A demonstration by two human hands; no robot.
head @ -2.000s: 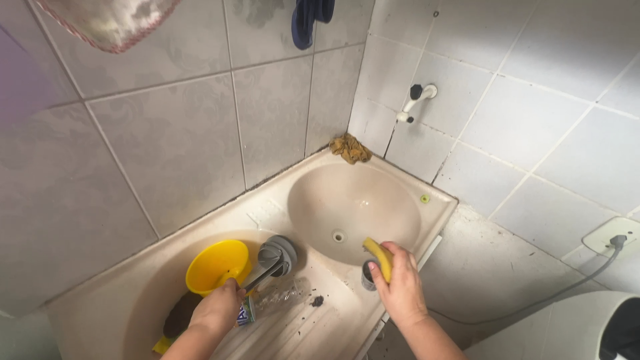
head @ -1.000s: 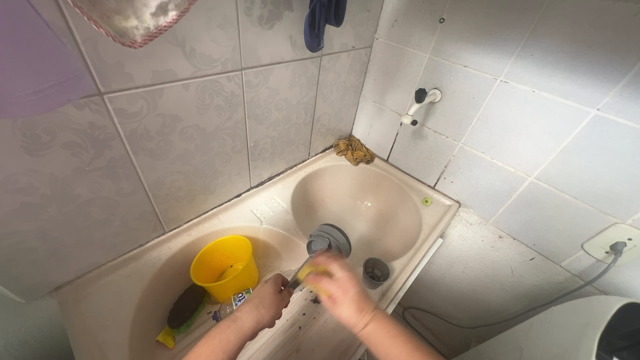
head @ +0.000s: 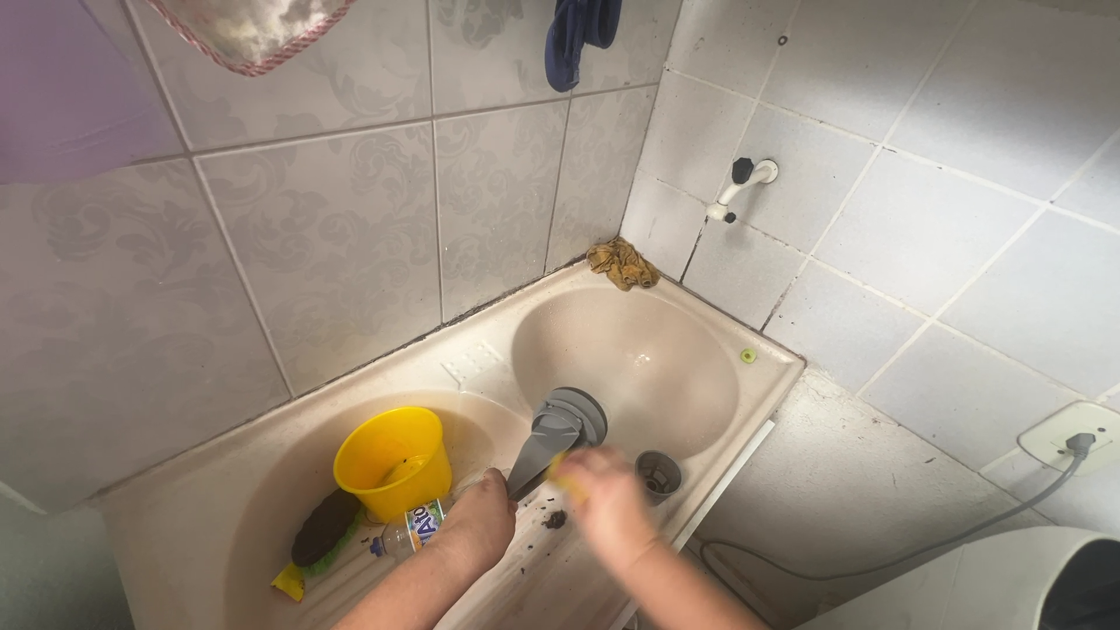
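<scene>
My left hand grips the lower end of a grey plastic part with a flared body and a round disc-shaped end, which lies over the divide between the two basins. My right hand, blurred, holds a yellow sponge against or very near the part's side; whether they touch is hard to tell. Just right of that hand a dark grey plastic cup-like piece stands on the sink's edge. Dark debris lies on the ridged surface between my hands.
In the left basin are a yellow plastic bucket, a clear bottle and a dark-and-green brush-like item. A brown rag lies at the back corner, below a wall tap. A cable runs at right.
The grey part has moved from beside the yellow bucket toward the right basin. My right hand has moved left, from the cup-like piece to the grey part, with the yellow sponge.
</scene>
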